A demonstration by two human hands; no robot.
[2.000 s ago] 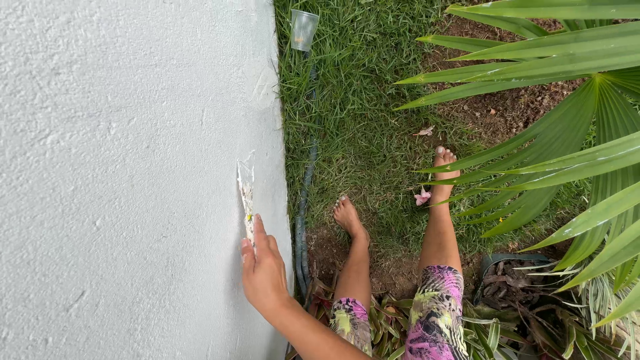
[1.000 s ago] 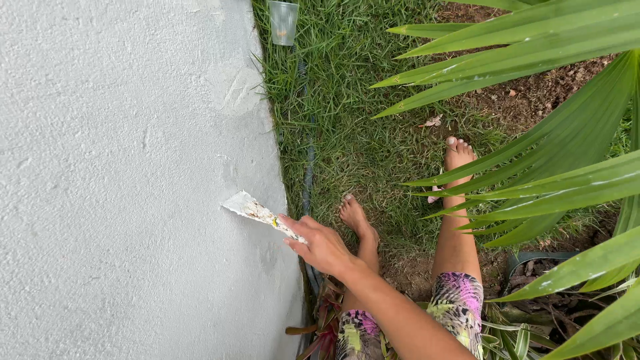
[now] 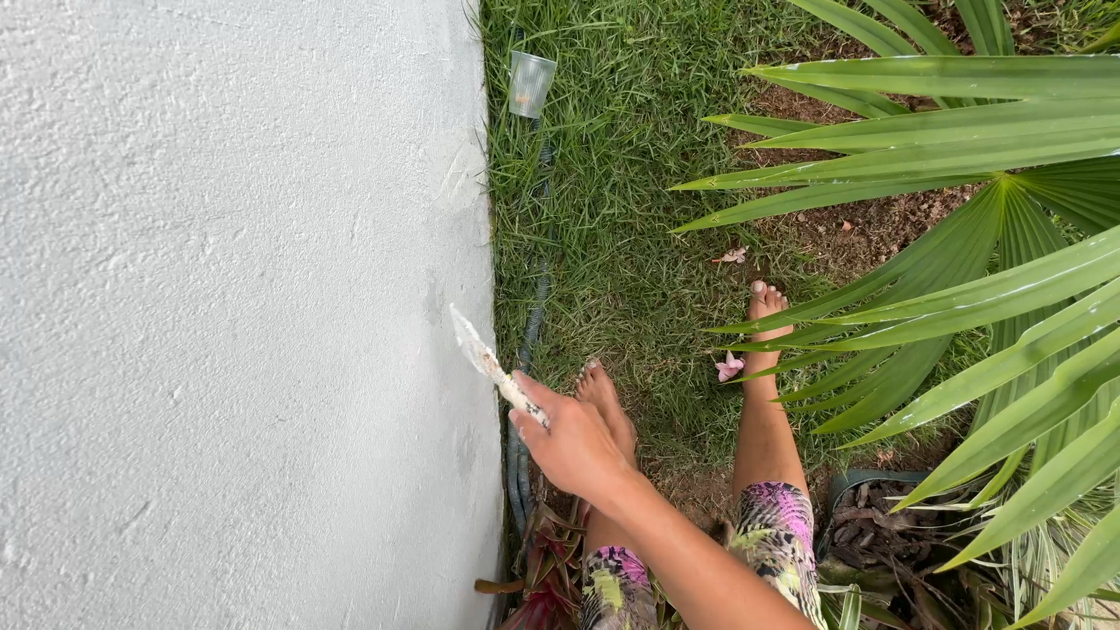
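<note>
My right hand is closed around the handle of a putty knife smeared with white filler. The blade points up and left, close to the right edge of the white textured wall; whether it touches the wall I cannot tell. Above the knife, the wall bears a smeared, slightly raised patch and small greyish marks. My left hand is out of view.
A clear plastic cup lies on the grass beside the wall. A dark corrugated hose runs along the wall's base. Palm fronds reach in from the right, over one bare foot. Reddish plants grow at the bottom.
My right hand has drawn the putty knife away from the wall's face, to the right. Its blade, flat against the wall two seconds ago, now shows more edge-on.
</note>
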